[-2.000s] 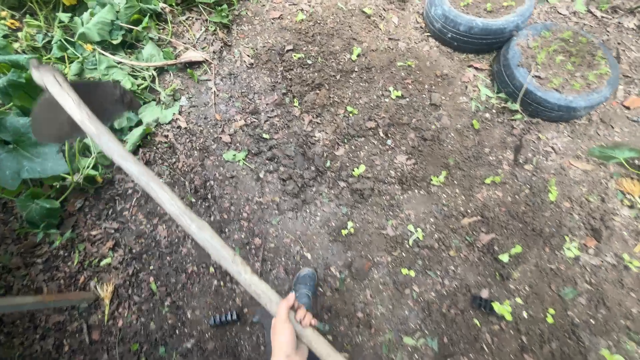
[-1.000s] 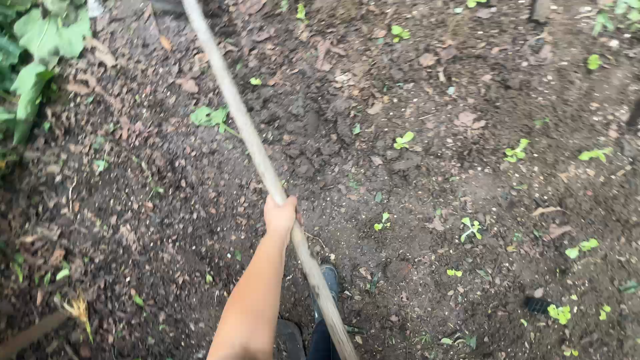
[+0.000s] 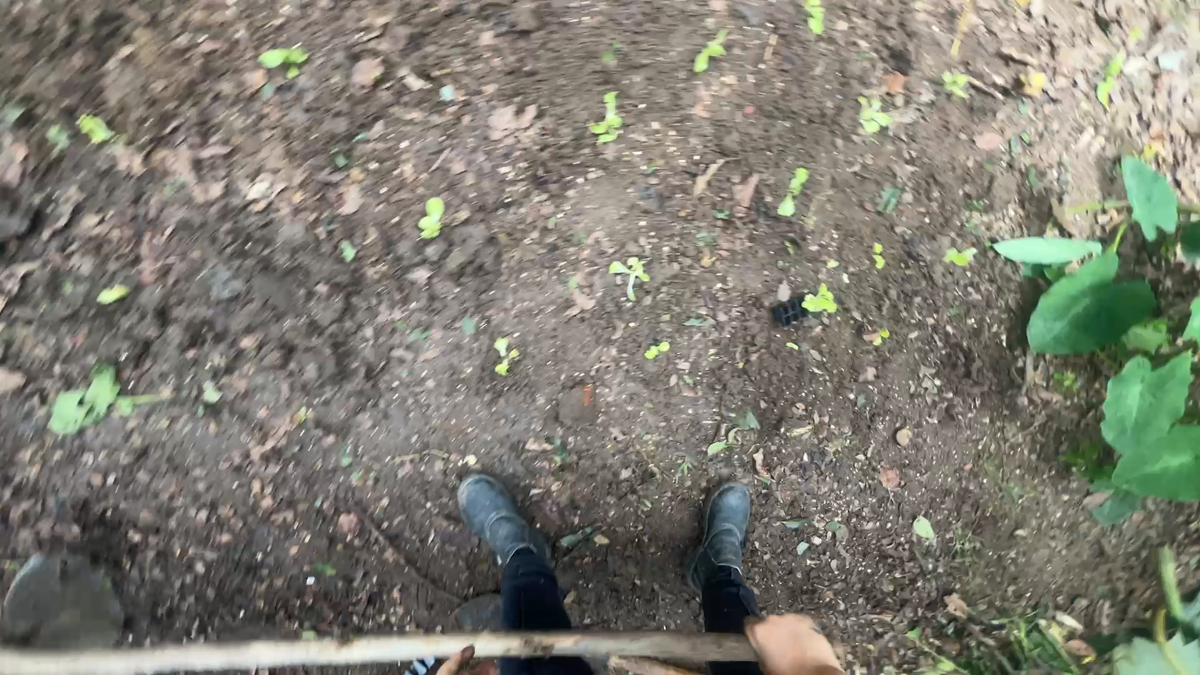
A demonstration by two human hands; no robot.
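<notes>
A long wooden handle (image 3: 375,649) lies level across the bottom of the head view, in front of my legs. My right hand (image 3: 795,645) is closed around it near its right end. Only some fingers of my left hand (image 3: 459,662) show at the bottom edge, against the handle; the rest is out of frame. A grey rounded shape (image 3: 61,600), perhaps the tool's metal blade, is at the lower left, just above the handle. A short piece of wood (image 3: 647,666) shows below the handle. Several small light-green seedlings (image 3: 629,274) stand in the brown soil ahead of me.
My boots (image 3: 502,516) stand apart on the soil, below the seedlings. A small black plastic cell tray piece (image 3: 789,311) lies beside one seedling. Large-leaved green plants (image 3: 1092,305) border the right side. A cut or fallen leaf (image 3: 86,401) lies at the left.
The wooden handle has gone from slanting upward ahead of me to lying level near my legs. My right hand is now in view on it. The view has swung right.
</notes>
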